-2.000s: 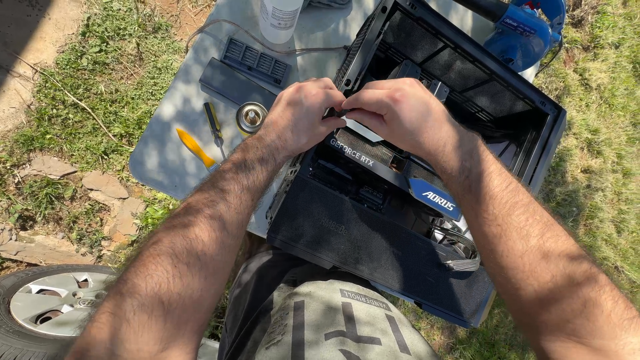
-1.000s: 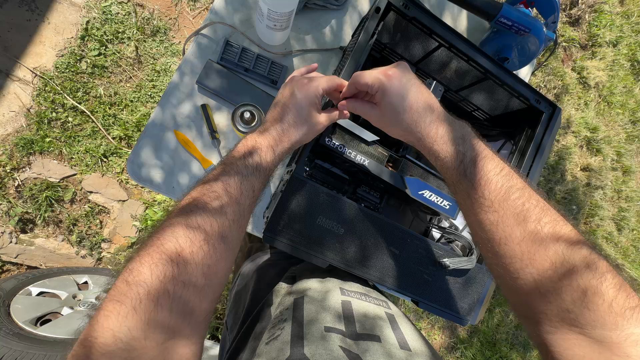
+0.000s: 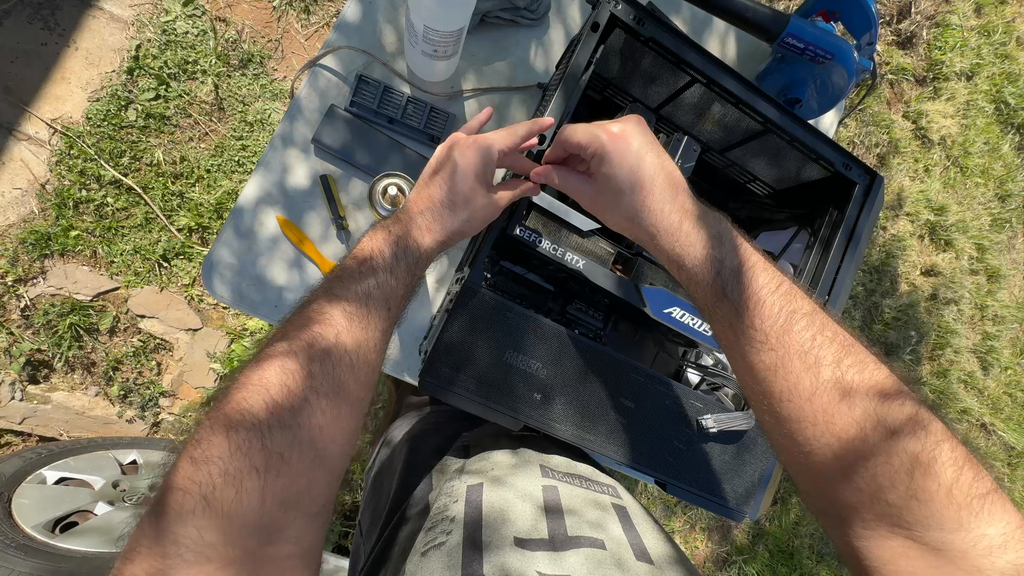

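Observation:
An open black computer case (image 3: pixel 592 392) lies on the table, with a GeForce RTX graphics card (image 3: pixel 560 250) inside and a blue Aorus plate (image 3: pixel 680 315) at the card's end. Both of my hands meet over the rear edge of the case, above the card. My left hand (image 3: pixel 480 172) has its fingers spread, the fingertips close to the other hand's. The thumb and index finger of my right hand (image 3: pixel 616 172) are pinched together; whatever may be between them is too small or hidden to tell. A white, flat metal-looking edge (image 3: pixel 566 211) shows just below my fingers.
On the folding table (image 3: pixel 264 272) left of the case lie a yellow plastic spudger (image 3: pixel 302 242), a screwdriver (image 3: pixel 334 204), a round metal dish (image 3: pixel 390 194) and a bit set (image 3: pixel 400 112). A plastic bottle (image 3: pixel 437 40), a cable (image 3: pixel 352 50) and a blue electric blower (image 3: pixel 808 72) are farther back.
The fingers of my left hand have spread and come away from their pinch, while my right hand stays pinched over the same edge of the case.

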